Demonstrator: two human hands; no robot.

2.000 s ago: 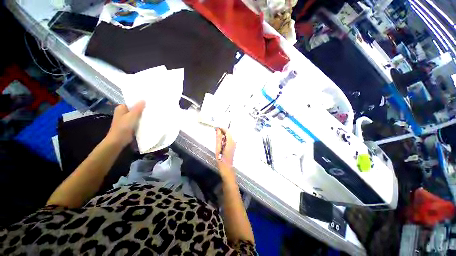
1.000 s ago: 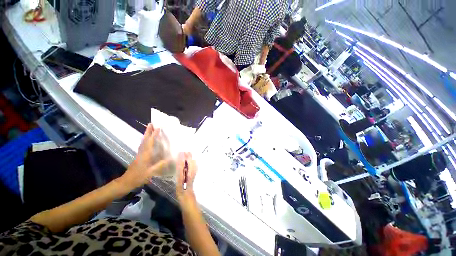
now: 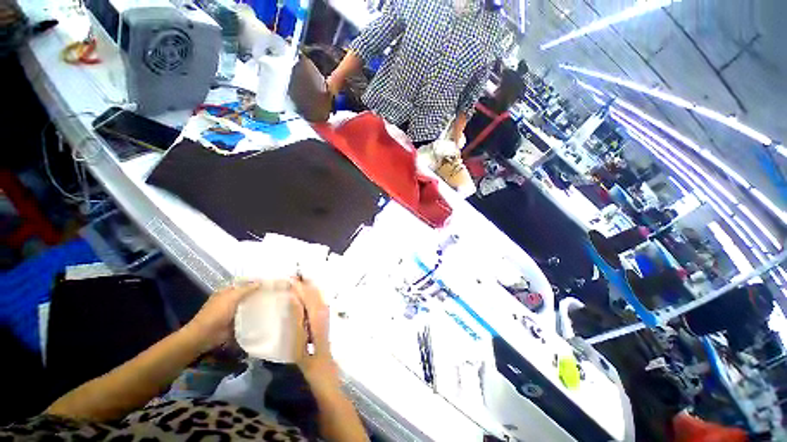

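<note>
A small white piece (image 3: 269,326) is held between my two hands at the table's front edge. My left hand (image 3: 223,312) grips its left side. My right hand (image 3: 312,319) is at its right side, with slim reddish-brown snips (image 3: 307,331) also in the fingers. More white pieces (image 3: 280,250) lie on the white table (image 3: 185,231) just beyond my hands and blend into it. The white sewing machine (image 3: 475,332) with a blue stripe stands to the right.
Dark cut panels (image 3: 267,186) lie beyond my hands, with red fabric (image 3: 388,164) behind them. A black phone-like rectangle (image 3: 138,129), a grey fan unit (image 3: 168,56) and a thread cone (image 3: 274,82) are at the far left. A person in a checked shirt (image 3: 423,65) stands behind.
The white piece has come down towards the table's front edge between my hands and now shows flat. The view has shifted, bringing the grey unit and the person further into view.
</note>
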